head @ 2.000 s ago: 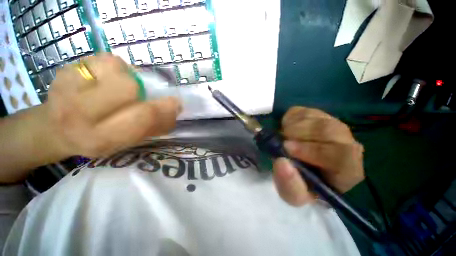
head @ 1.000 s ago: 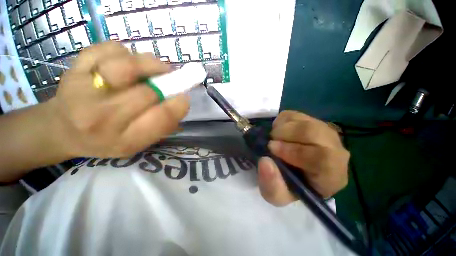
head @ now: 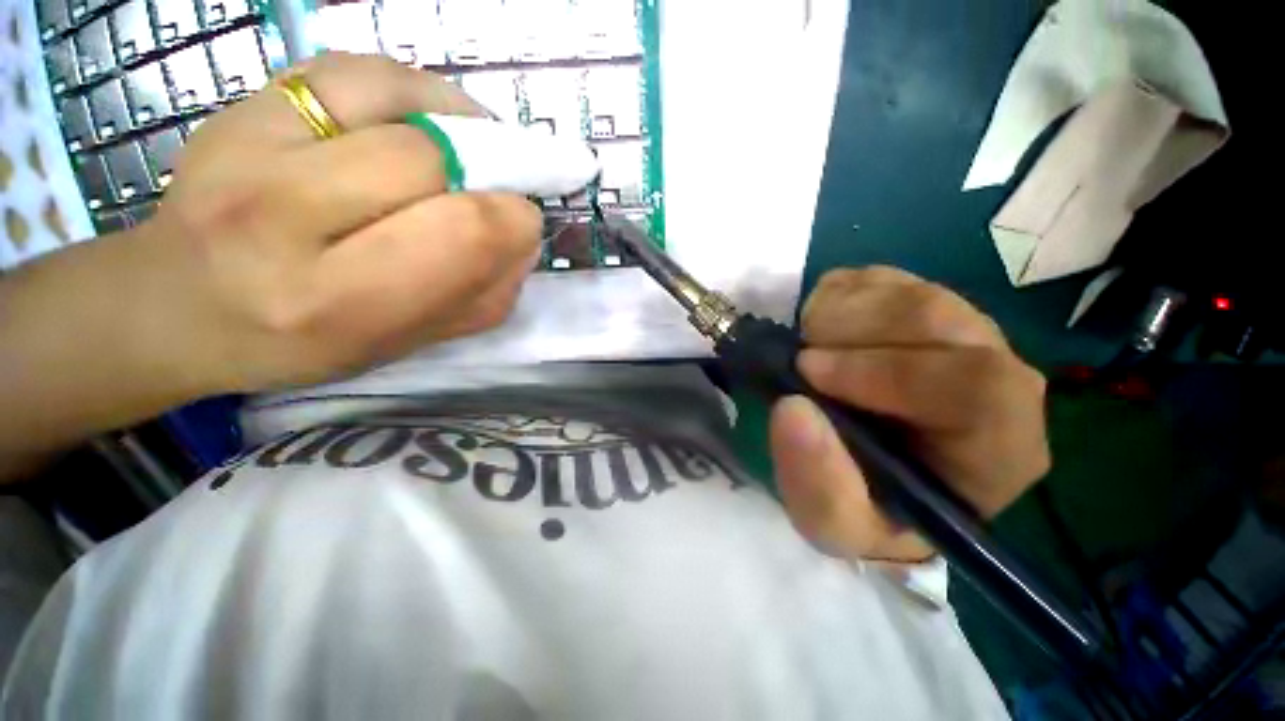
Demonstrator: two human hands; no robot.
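My right hand (head: pixel 916 409) holds a black soldering iron (head: pixel 902 486) with a brass-coloured collar. Its narrow tip reaches up-left to the lower right corner of the green-edged PCB panel (head: pixel 653 141). My left hand (head: pixel 331 233) is over the panel's lower part, fingers curled, with a yellow metal ring and a white finger wrap (head: pixel 522 159) with a green band. The wrapped fingertip is right beside the iron tip. Solder wire cannot be made out clearly at the fingertips. The left hand hides part of the panel.
A white sheet (head: pixel 747 155) lies under the panel, with tan spots at the far left. A folded cream card (head: pixel 1099 169) lies on the dark green bench (head: pixel 902 155) at right. A silver cylinder (head: pixel 1158 318) and a red light are at the right. A white shirt fills the bottom.
The left hand has moved up and right, its wrapped finger now beside the iron tip. The iron tip has moved slightly up and right from a second ago, now over the panel's corner.
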